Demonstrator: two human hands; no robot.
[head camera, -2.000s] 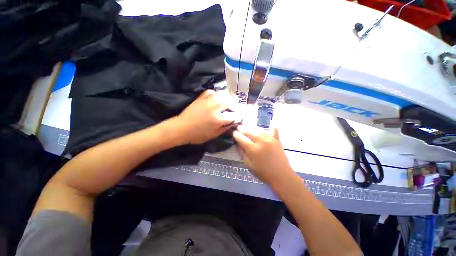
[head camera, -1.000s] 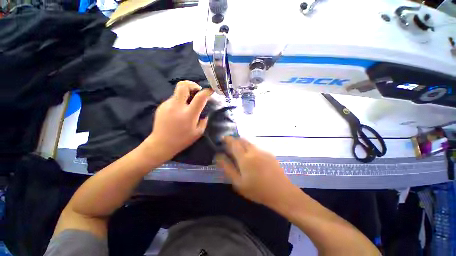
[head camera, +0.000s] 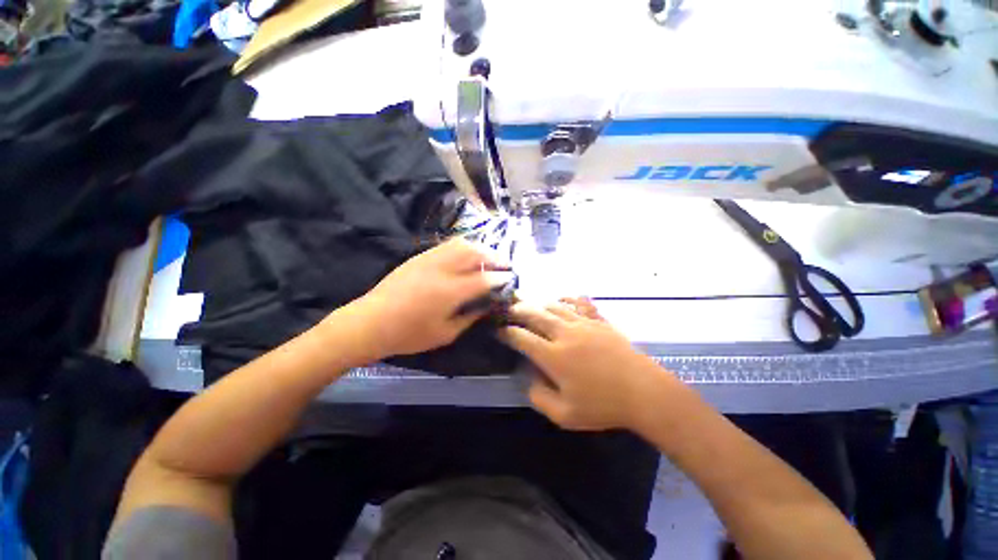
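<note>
A large black garment piece (head camera: 317, 219) lies bunched on the table left of the needle, its right edge running up to the presser foot area of the white sewing machine (head camera: 700, 98). My left hand (head camera: 443, 295) presses and holds the cloth just in front of the needle. My right hand (head camera: 580, 356) is beside it, its fingertips on the cloth edge close to my left fingertips. The shiny take-up lever cover (head camera: 473, 131) stands above. The needle tip and presser foot are too bright and small to make out clearly.
Black tailor's shears (head camera: 804, 284) lie right of my hands. The table-edge ruler (head camera: 777, 370) runs along the front edge. Small coloured items (head camera: 963, 298) are at the right end. A large black garment heap (head camera: 88, 186) is at far left. A blue crate (head camera: 979, 481) shows at lower right.
The cloth edge lifted between my hands a second ago is now down under them. My left hand has moved right and down, and my right hand has come in beside it.
</note>
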